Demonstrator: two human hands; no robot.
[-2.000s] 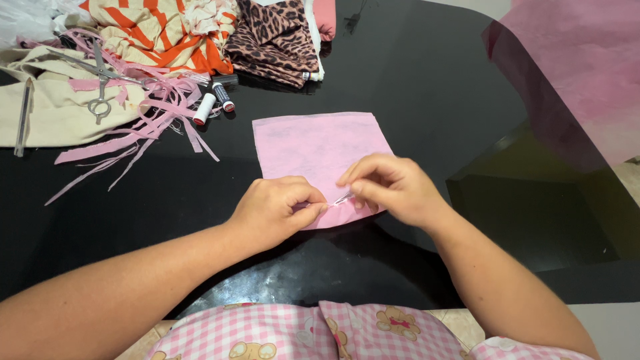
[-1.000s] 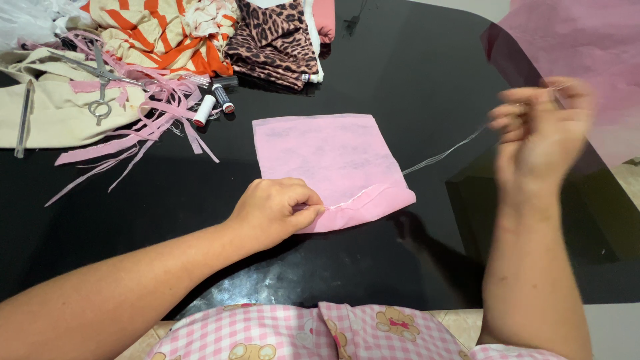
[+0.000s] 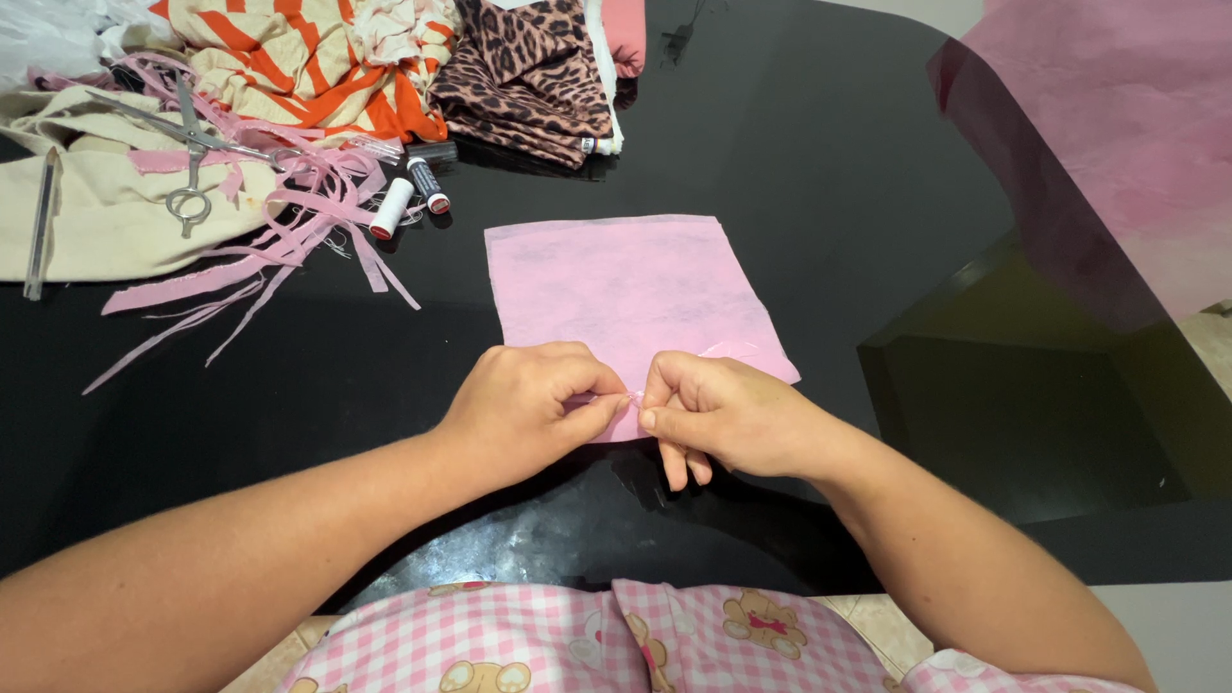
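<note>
A squarish piece of thin pink fabric (image 3: 616, 279) lies on the glossy black table, its near edge folded over. My left hand (image 3: 539, 409) pinches that folded edge between thumb and forefinger, near the middle. Close against it, my right hand (image 3: 717, 414) has thumb and forefinger pressed together at the same spot, on something small. White stitching shows at the pinch and a loose thread lies on the cloth to the right. The needle itself cannot be made out, as the fingertips hide it.
Metal scissors (image 3: 192, 144), pink fabric strips (image 3: 318, 192) and a pen (image 3: 40, 226) lie on cream cloth (image 3: 115, 207) at the left. Beside them are a white thread spool (image 3: 392, 208) and a dark one (image 3: 428, 185). Folded leopard-print (image 3: 525, 82) and orange-striped fabric (image 3: 308, 67) lie behind.
My right hand swung out to the right, drawing a thread from the fabric, and is now back beside my left hand. My left hand has stayed at the folded edge.
</note>
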